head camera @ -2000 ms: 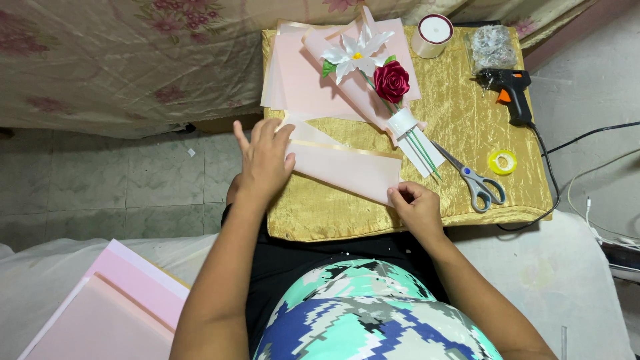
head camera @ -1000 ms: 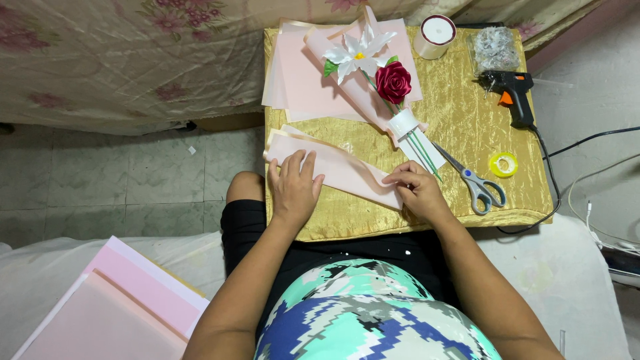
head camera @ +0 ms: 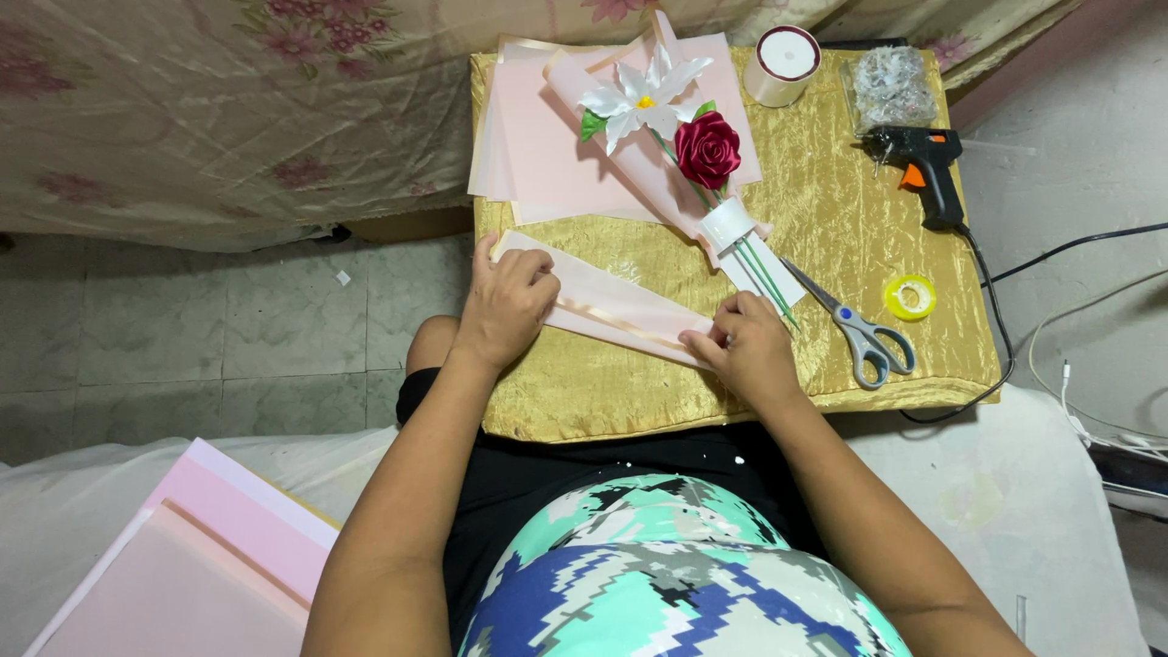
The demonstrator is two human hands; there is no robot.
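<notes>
A folded strip of pale pink wrapping paper (head camera: 616, 294) with gold edging slants across the near part of the gold cloth-covered table. My left hand (head camera: 511, 297) grips its left end, the thumb at the upper corner. Fingers of my right hand (head camera: 748, 342) pinch the narrower right end. Just beyond lies a bouquet: a white ribbon flower (head camera: 639, 102) and a dark red ribbon rose (head camera: 708, 151) on green stems, bound by a white band (head camera: 727, 225) over rolled pink paper (head camera: 630, 155). Scissors (head camera: 853, 328) rest to the right of my right hand.
Pink sheets (head camera: 547, 137) lie under the bouquet. A ribbon spool (head camera: 782, 68), a clear plastic packet (head camera: 892, 87), a corded black glue gun (head camera: 926, 169) and a yellow tape roll (head camera: 910, 297) are on the right. More coloured sheets (head camera: 192, 566) lie at lower left.
The paper strip has been folded over lengthwise; its gold edge now runs along the middle of the strip. From two seconds ago, my left hand has moved right along with the paper.
</notes>
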